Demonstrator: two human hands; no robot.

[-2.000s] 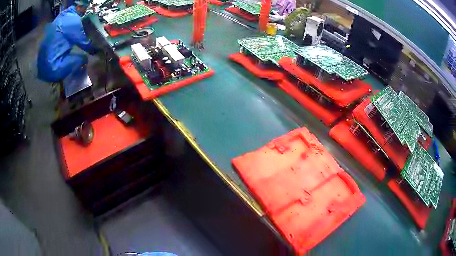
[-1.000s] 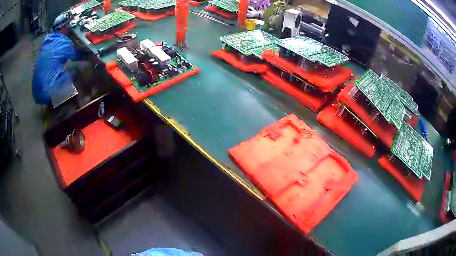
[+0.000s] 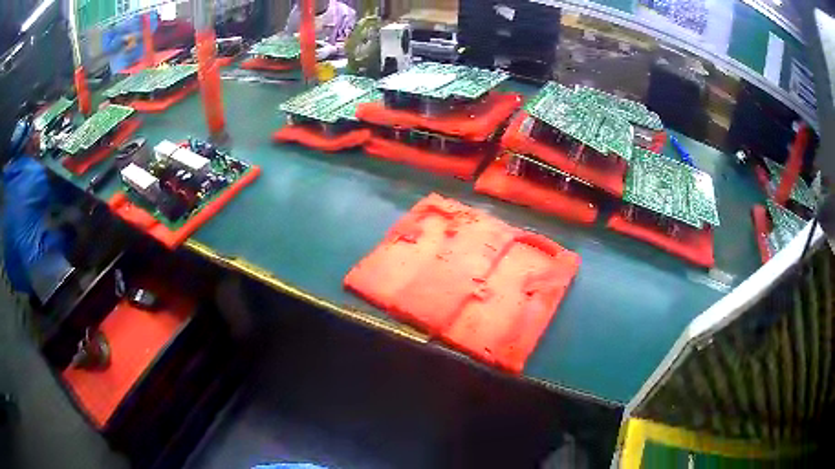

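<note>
Neither of my hands is in the picture. A red board tray (image 3: 462,279) with moulded recesses lies bare on the green bench (image 3: 298,201), nearest in front of me, close to the yellow edge. A power board (image 3: 183,179) with white and dark tall parts sits on another red tray to the left. Circuit boards (image 3: 581,119) lie on stacked red trays along the far side. One more circuit board (image 3: 673,188) sits on a tray at the right of that row.
The foam-lined enclosure (image 3: 673,343) stands at the right, with a pale rim and yellow edging. A dark crate with a red top (image 3: 137,353) holds a brown round object (image 3: 90,350) at the lower left. A person in blue (image 3: 32,220) is at the far left.
The view has turned right. The bench things have shifted left in the picture, and the foam-lined enclosure has come into view at the right. The red tray stays bare on the bench.
</note>
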